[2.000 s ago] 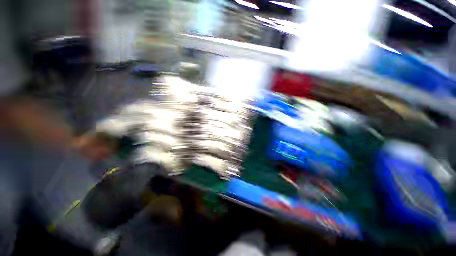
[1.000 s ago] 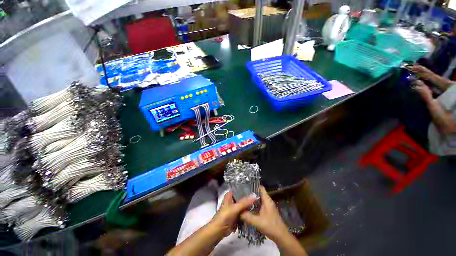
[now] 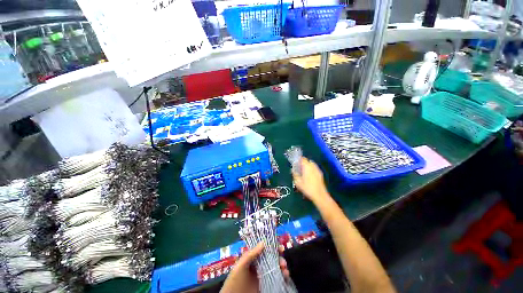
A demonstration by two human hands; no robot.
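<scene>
My left hand [image 3: 248, 271] is shut around a thick bundle of grey cables [image 3: 266, 252] with silvery tips upward, in front of the blue test fixture [image 3: 183, 269] with red blocks. My right hand [image 3: 310, 179] reaches over the green bench and holds a smaller grey cable bundle [image 3: 294, 155] between the blue tester [image 3: 223, 167] and the blue basket. Its fingers partly hide that bundle. Multicoloured ribbon leads run from the tester down behind the left-hand bundle.
White cable bundles [image 3: 92, 214] are stacked at left. A blue basket [image 3: 367, 175] of loose grey cables stands at right, beside pink paper [image 3: 431, 159]. Green baskets [image 3: 462, 117] and a white fan [image 3: 421, 77] are beyond. A red stool [image 3: 490, 243] is at lower right.
Both hands were together on one bundle over the lap. They are now apart; the right hand has moved forward over the bench with a smaller bundle. The view has shifted.
</scene>
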